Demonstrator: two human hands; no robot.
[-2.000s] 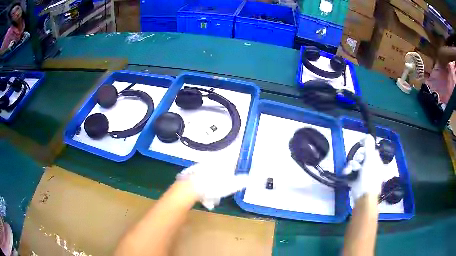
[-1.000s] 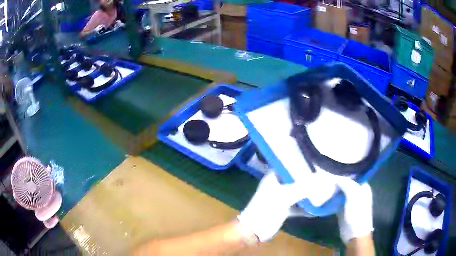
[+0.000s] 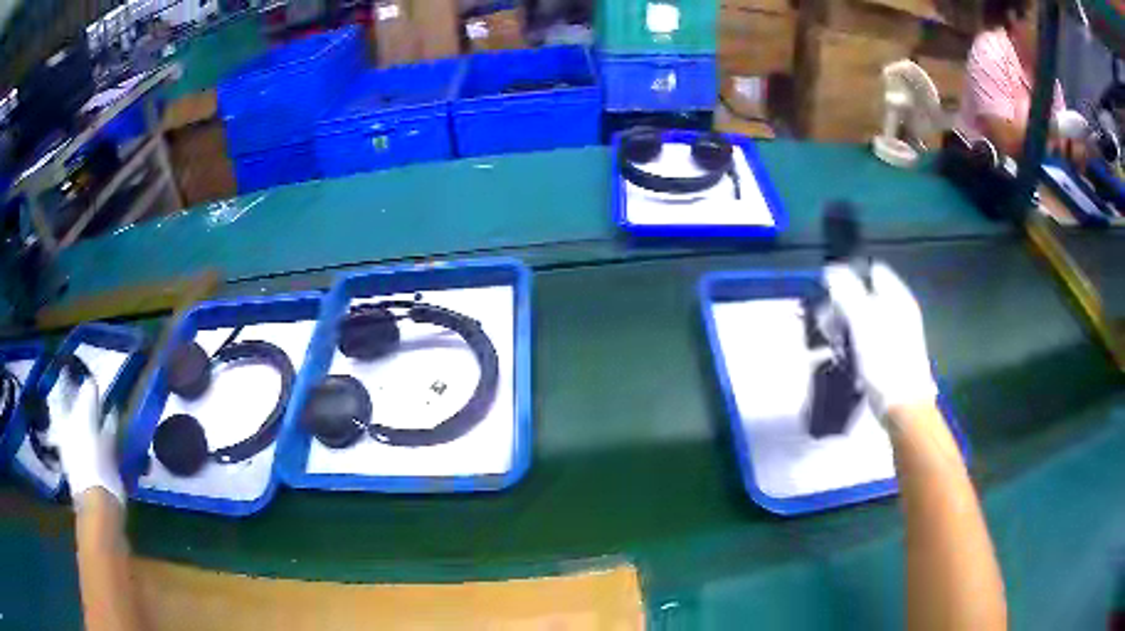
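My right hand (image 3: 878,339), in a white glove, grips a black headset (image 3: 835,392) over the blue tray (image 3: 749,462) at the right; the headset is blurred and partly hidden by the hand. My left hand (image 3: 84,441), also gloved, is at the far left over a small-looking blue tray (image 3: 84,333) with a dark headset in it; whether it grips anything is unclear. Between them, two touching blue trays each hold a headset on a white liner: one headset (image 3: 459,429) with a small part (image 3: 438,388) beside it, and another headset (image 3: 278,419).
Another blue tray (image 3: 700,231) with a headset stands on the bench behind. Brown cardboard (image 3: 407,608) covers the near edge. Blue bins (image 3: 524,117), a green bin (image 3: 660,27), cartons (image 3: 851,86), a fan (image 3: 907,111) and a person in pink (image 3: 997,77) are beyond.
The tray with a headset that both hands held up is no longer raised. My hands have moved far apart, left hand to the left trays, right hand onto a headset. The view has turned right.
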